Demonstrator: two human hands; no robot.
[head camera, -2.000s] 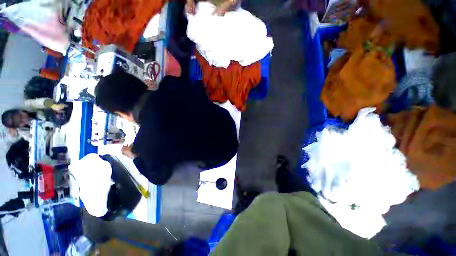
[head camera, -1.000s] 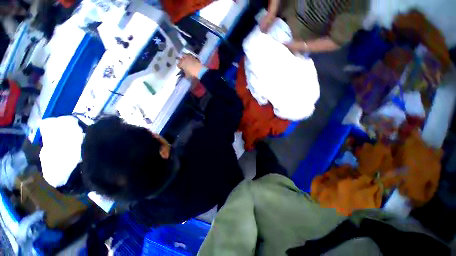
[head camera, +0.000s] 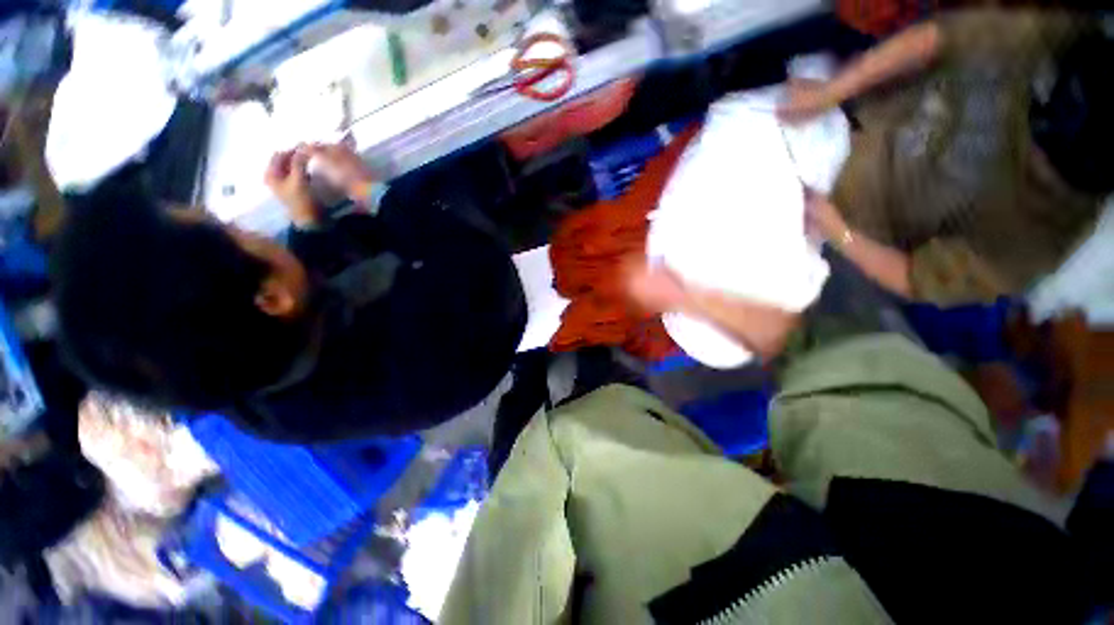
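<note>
My right hand (head camera: 721, 311), blurred, reaches from a green sleeve across white cloth (head camera: 733, 232) and the edge of a rust-orange cloth heap (head camera: 599, 275). Whether it touches the cloth, and how its fingers are set, cannot be told. Another person's two hands hold the white cloth at its upper right side. My left hand is not visible; green jacket folds fill the bottom middle. A person in a dark jacket (head camera: 403, 330) has both hands together over the white tabletop (head camera: 244, 159). Red-handled scissors (head camera: 542, 67) and a small green tool (head camera: 397, 57) lie on the table.
A neighbour in brown clothing (head camera: 965, 159) sits at the upper right. Blue crates (head camera: 281, 476) stand at the lower left, beside pale cloth heaps (head camera: 134, 452). Another white cloth (head camera: 108, 104) is at the upper left. A red-pink piece (head camera: 568, 120) hangs at the table edge.
The view has turned and shifted. My right hand has come into view over the white cloth. The dark-jacketed person's hand has moved from beside the machine, and both hands are now together above the tabletop.
</note>
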